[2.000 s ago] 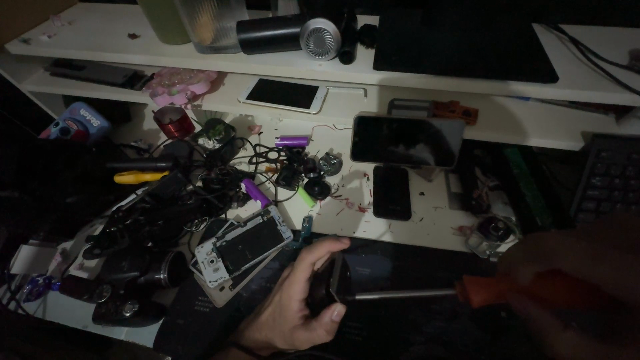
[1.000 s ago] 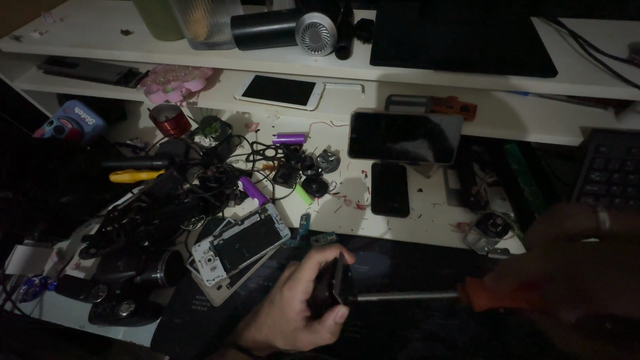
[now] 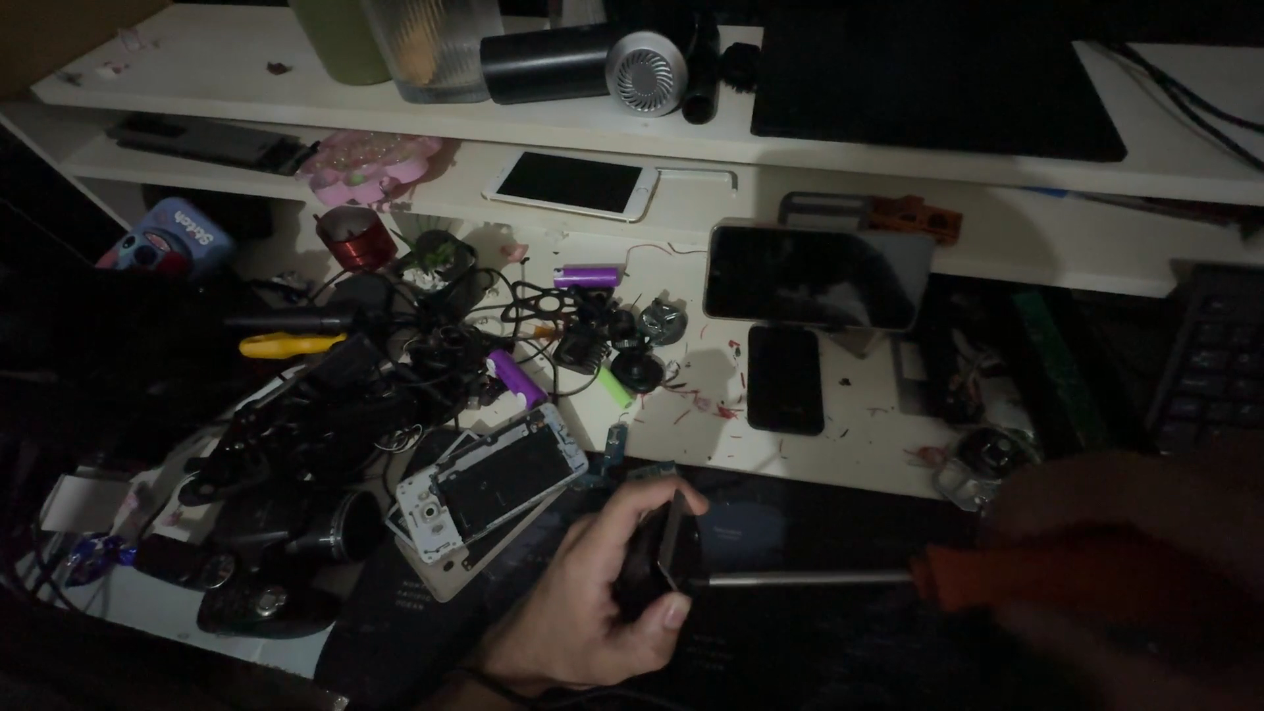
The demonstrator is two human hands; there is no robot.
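Note:
My left hand (image 3: 583,592), low in the middle of the head view, grips a small dark object (image 3: 652,563) with a flat edge, held between thumb and fingers; what it is cannot be made out. From the right, my right hand (image 3: 1116,592), dim and blurred, holds a screwdriver by its orange-red handle (image 3: 978,575). The metal shaft (image 3: 810,579) lies level, its tip at the right side of the dark object. Left of my left hand lies an opened phone frame (image 3: 504,484) on another phone part. A dark mat (image 3: 790,652) with printed writing is under both hands.
Tangled cables, a camera (image 3: 286,553), a yellow handle (image 3: 291,344) and purple battery cells (image 3: 588,276) crowd the left and middle. Two dark-screened phones (image 3: 820,276) (image 3: 785,380) lie beyond the hands. A white phone (image 3: 573,185) rests on the shelf; a keyboard (image 3: 1215,365) is at right.
The screwdriver's tip stays at the dark object in my left hand. My right hand, on the handle, has shifted slightly.

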